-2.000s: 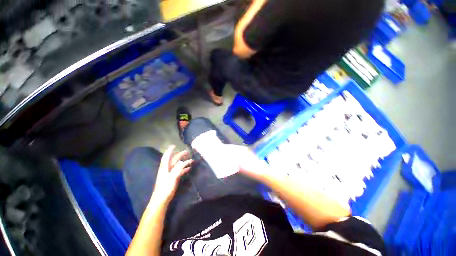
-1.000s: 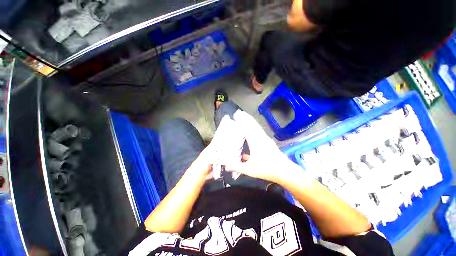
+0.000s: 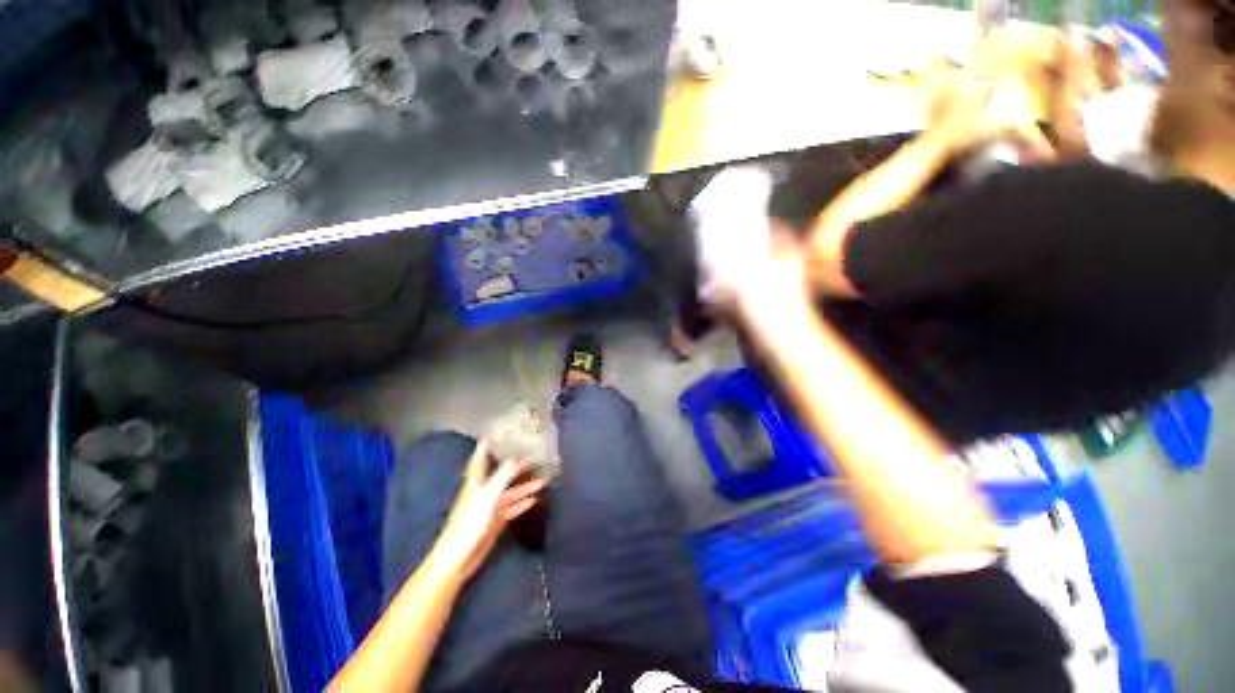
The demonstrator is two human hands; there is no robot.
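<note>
My left hand (image 3: 490,512) is low over my lap, fingers bent around a pale grey fitting body (image 3: 520,439) at their tips. Its outline is soft against the grey floor. My right hand (image 3: 775,271) is stretched forward and to the right, blurred, near the neighbour's arm. It grips a white piece (image 3: 731,217) that looks like a fitting body; its details are washed out. The hands are far apart.
Dark troughs hold loose grey fittings ahead (image 3: 305,75) and at left (image 3: 115,474). A blue crate (image 3: 542,257) lies under the bench. A person in black (image 3: 1043,284) sits at right. A blue stool (image 3: 745,433) and blue trays (image 3: 772,569) stand beside my legs.
My hands have come apart from above my lap. The right moved forward and right with a white piece; the left stays low with a pale piece. The view has shifted, showing more of the bench ahead.
</note>
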